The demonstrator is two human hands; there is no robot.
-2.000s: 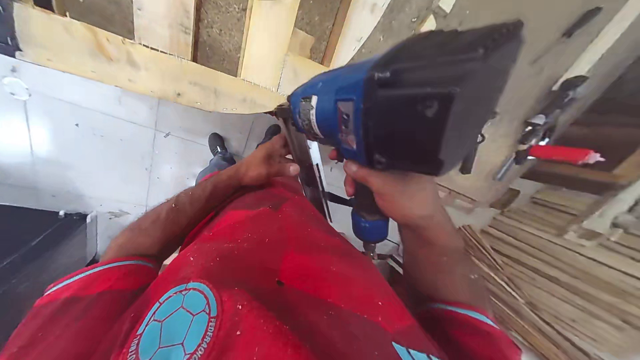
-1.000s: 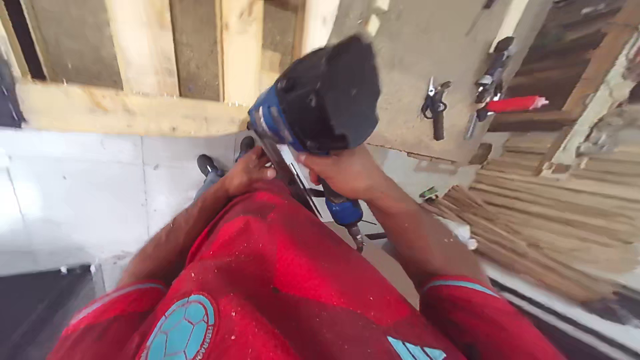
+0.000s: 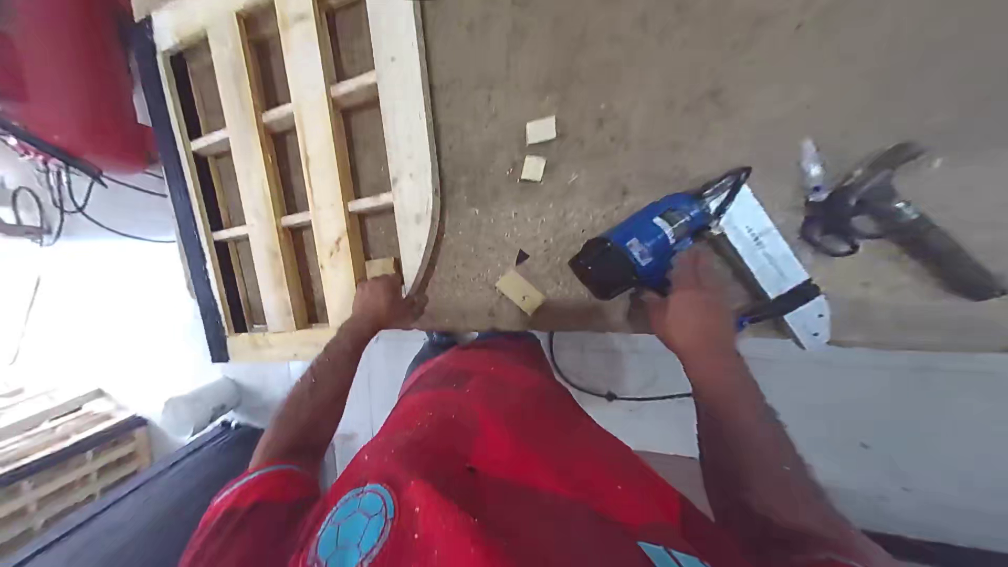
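A blue and black pneumatic nailer (image 3: 650, 240) with a silver magazine lies on the workbench at the right. My right hand (image 3: 693, 307) is at its handle; blur hides whether the fingers still grip it. My left hand (image 3: 386, 303) rests at the near corner of a slatted wooden frame (image 3: 311, 173), beside its curved end board (image 3: 409, 150). A small wood block (image 3: 381, 268) sits in the frame just above my left fingers, and I cannot tell whether they hold it.
The brown workbench (image 3: 488, 47) bears small wood offcuts (image 3: 520, 291) and sawdust. Another air tool (image 3: 898, 213) lies at the far right. An air hose (image 3: 622, 396) hangs below the bench edge. Stacked slatted wood (image 3: 71, 457) stands at the lower left.
The nailer, earlier held up in front of my body, is now down on the bench at the right. My left hand has moved from near the nailer to the frame. The view has shifted.
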